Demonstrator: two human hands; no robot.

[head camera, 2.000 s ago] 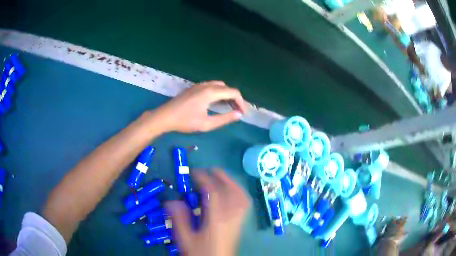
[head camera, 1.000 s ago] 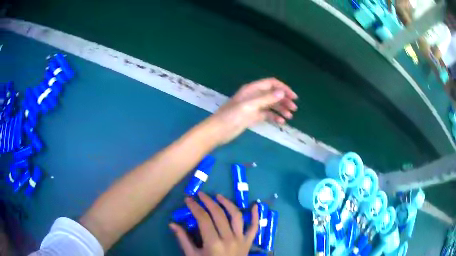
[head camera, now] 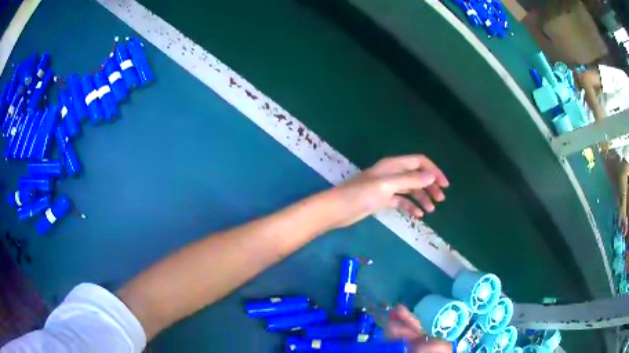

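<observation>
My left hand [head camera: 403, 186] reaches over the whitish belt rail, fingers loosely curled and apart, holding nothing. My right hand [head camera: 414, 332] is small, blurred and cut off by the bottom edge, between the near blue battery cells and the turquoise fan bodies. Blue shows beside its fingers, but I cannot tell whether it grips a cell. One blue battery cell [head camera: 349, 286] stands out above the near pile; several more lie below it. Turquoise fan heads [head camera: 450, 318] cluster at the lower right, their handles mostly hidden or cut off.
The rail [head camera: 265, 114] runs diagonally between the blue-green worktable [head camera: 186, 165] and dark green belt [head camera: 331, 76]. More blue cells [head camera: 100, 96] lie at the far left. A grey bar [head camera: 579, 312] crosses at right. Across the belt are another person's arm [head camera: 594, 96], turquoise parts and blue cells.
The view has shifted left, showing more of the left-hand cells. My right hand has moved from on top of the near cells to their right, beside the fan heads. My left hand remains over the rail.
</observation>
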